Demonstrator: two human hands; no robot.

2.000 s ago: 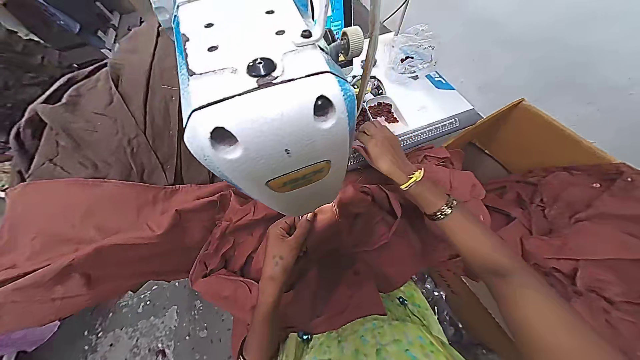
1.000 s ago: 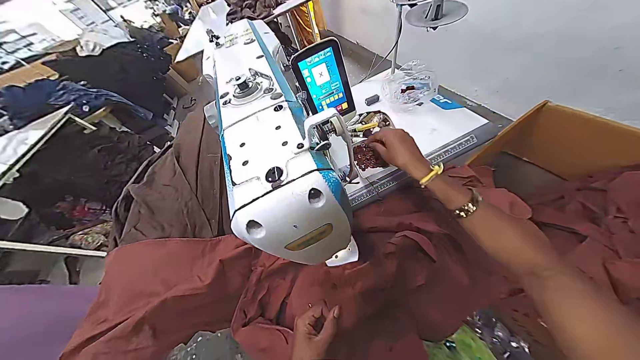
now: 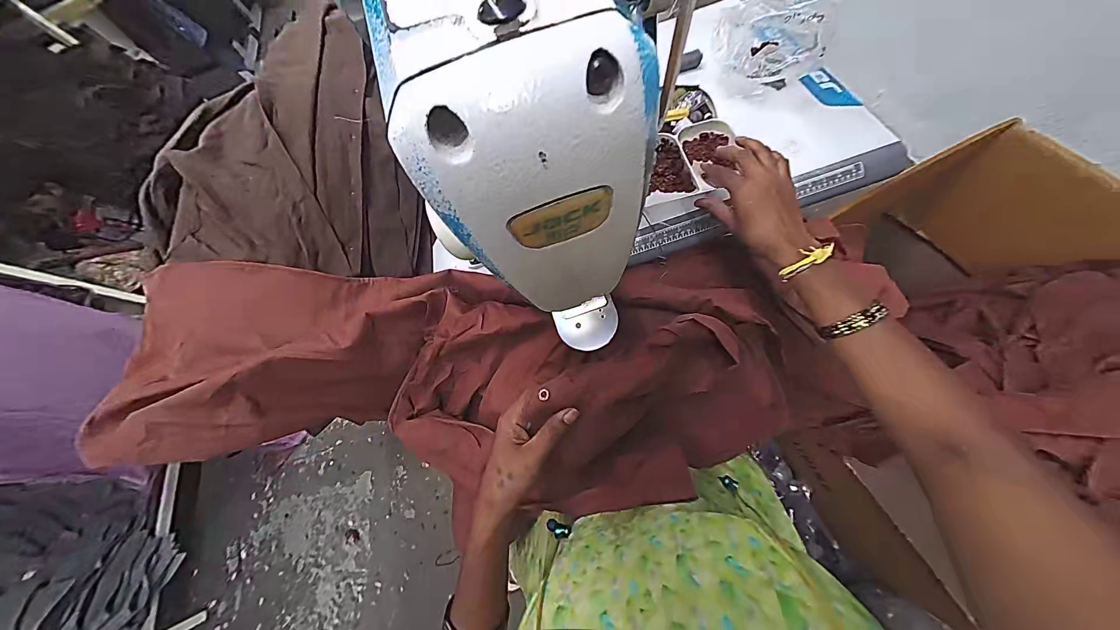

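A white and blue Jack sewing machine (image 3: 525,149) stands over a rust-red cloth garment (image 3: 289,350) that drapes across the front of the table. My left hand (image 3: 522,451) lies on the garment below the machine head, thumb and forefinger around a fold of it. Just above those fingertips a small pale ring-like piece (image 3: 543,395) shows on the cloth. My right hand (image 3: 759,197) reaches to a small white tray (image 3: 707,131) of dark red buttons or similar small pieces, its fingers apart at the rim. Whether the fingertips touch any piece cannot be told. A second such tray (image 3: 672,168) sits beside it.
A clear plastic bag (image 3: 770,44) lies on the white table (image 3: 779,114), which has a ruler strip (image 3: 831,179) along its edge. At the right, a cardboard box (image 3: 989,201) stands beside more red cloth (image 3: 1067,350). Brown cloth (image 3: 289,157) hangs behind the machine at the left.
The view has tilted back down from a wider look at the machine. My right hand's fingers have spread since one second ago, when they were bunched at the trays. My left hand remains on the garment.
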